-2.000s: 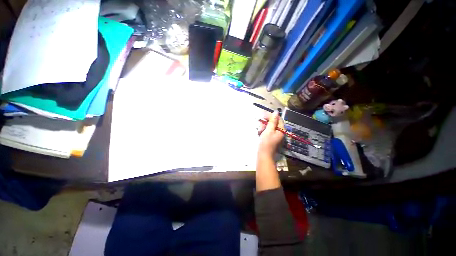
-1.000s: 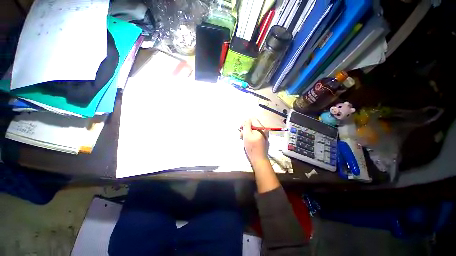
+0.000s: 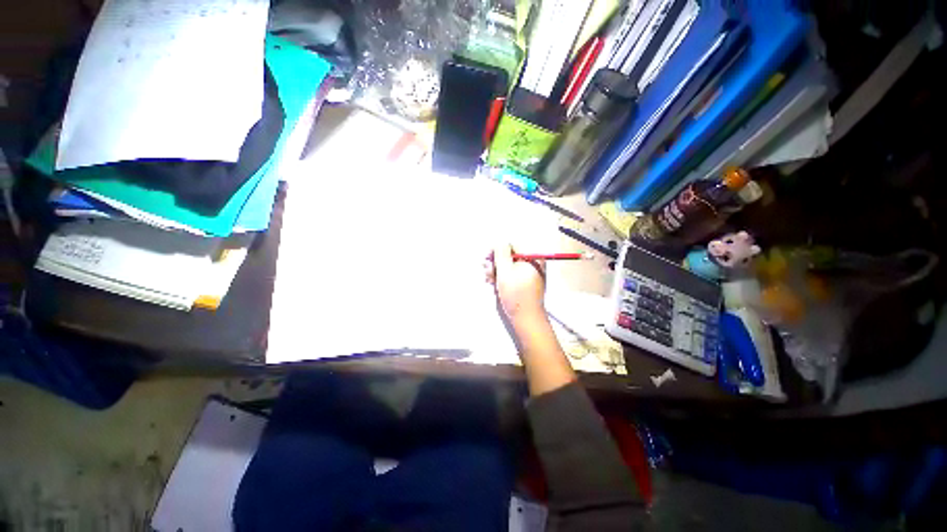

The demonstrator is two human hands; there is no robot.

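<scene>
My right hand (image 3: 518, 281) rests on the right part of the large white paper (image 3: 374, 260). It holds a thin red pen or pencil (image 3: 556, 257), which points right toward the calculator. The paper glares white, so its writing cannot be made out. The light grey calculator (image 3: 665, 310) with dark keys lies to the right of the paper, apart from my hand. My left hand is not in view.
A teal folder (image 3: 296, 88) and a handwritten sheet (image 3: 166, 83) top a pile at left. A black upright rectangle (image 3: 463, 116), a dark bottle (image 3: 590, 135) and blue files (image 3: 716, 104) stand behind. A blue stapler-like object (image 3: 740, 348) and a small figurine (image 3: 731, 249) are at right.
My right hand has moved left from the calculator onto the paper, still holding the red pen or pencil. The whole view has shifted, with the desk items appearing further right.
</scene>
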